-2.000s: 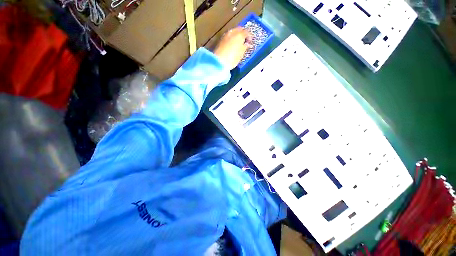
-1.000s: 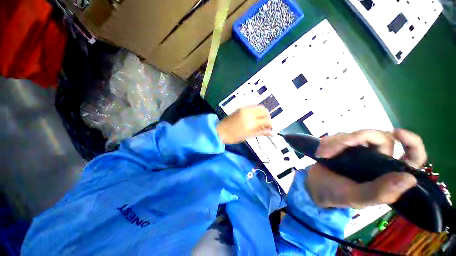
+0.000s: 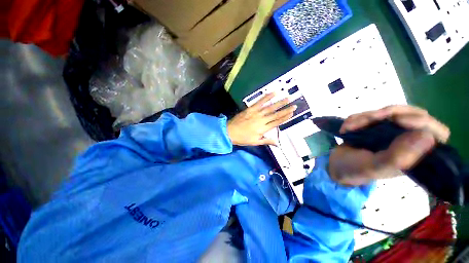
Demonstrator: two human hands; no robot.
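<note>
The large white panel (image 3: 360,67) with dark cutouts lies slanted on the green bench. My left hand (image 3: 259,122) lies with spread fingers on its left edge, beside a long dark cutout. My right hand (image 3: 385,146) is closed around a thick black electric screwdriver (image 3: 373,134), held over the panel. Its tip points left, near the long cutout; whether it touches anything is unclear. The black cord runs below my right sleeve. A thin wire crosses the panel's left edge below my left hand. No single screw can be made out.
A blue tray (image 3: 312,23) of silvery screws stands above the panel. Another white panel (image 3: 434,31) is at top right. Red wires (image 3: 424,237) lie at lower right. A brown carton (image 3: 205,25) with a hanging yellow strap (image 3: 250,43) and clear plastic bags (image 3: 154,77) are at left.
My left hand left the screw tray for the panel and now has its fingers spread there. My right hand came into view with the screwdriver, whose tip has shifted up and right in view.
</note>
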